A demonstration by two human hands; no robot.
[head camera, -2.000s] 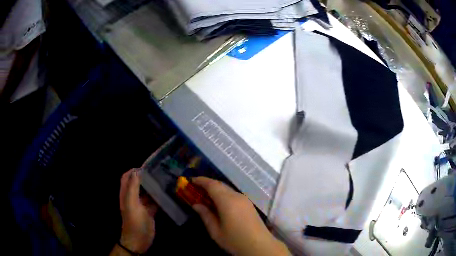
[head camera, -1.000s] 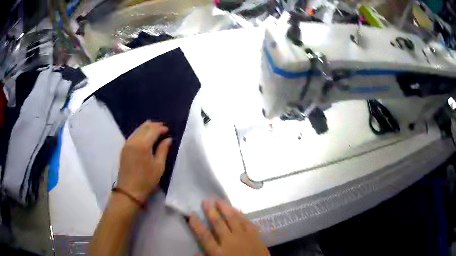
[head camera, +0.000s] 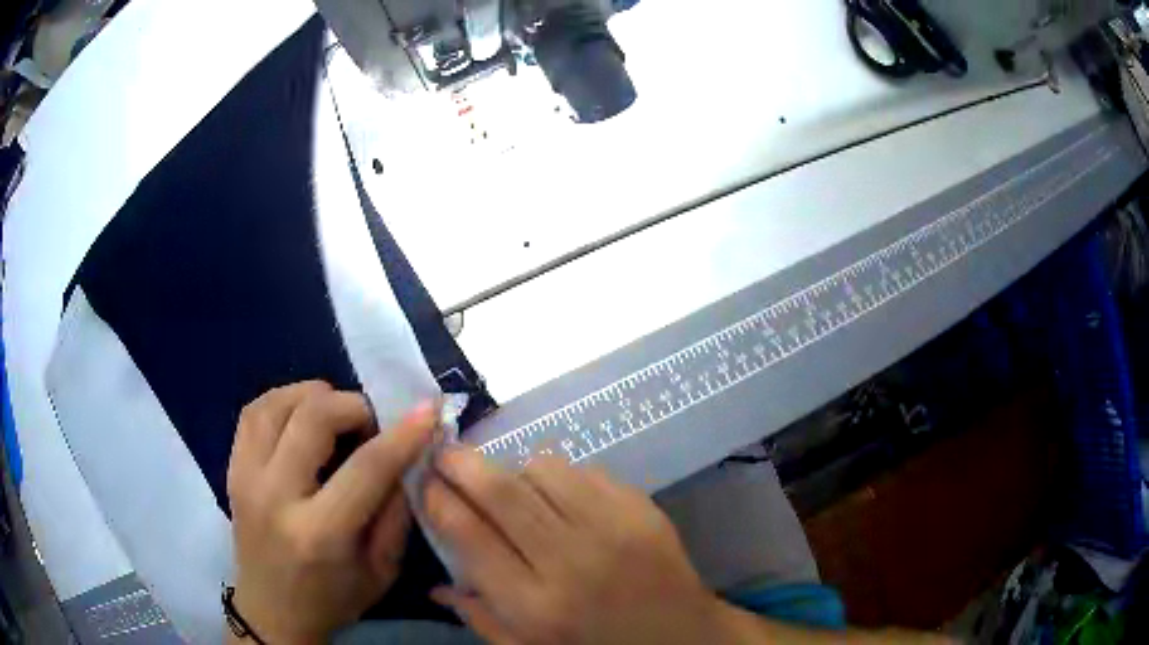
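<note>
A navy panel (head camera: 227,227) lies on the white table left of the sewing machine, joined to pale grey-white fabric (head camera: 132,428) on its left. A white fabric band (head camera: 365,296) runs along its right side, with a narrow navy edge showing beyond it. My left hand (head camera: 315,504) pinches the white band near its lower end at the table's front edge. My right hand (head camera: 554,542) touches my left fingertips and grips the same folded white fabric. The presser foot area (head camera: 460,57) is above and right of my hands, with no cloth visible under it.
Black-handled scissors (head camera: 901,38) lie at the upper right. A dark cylindrical part (head camera: 586,76) stands beside the needle area. The table's grey front edge (head camera: 756,365) carries a ruler scale. A blue slatted crate (head camera: 1090,378) is below the table at the right.
The view has moved closer to the fabric and machine. My hands, earlier spread flat on the panel, have come together and now pinch the white band. A navy edge shows beyond the band.
</note>
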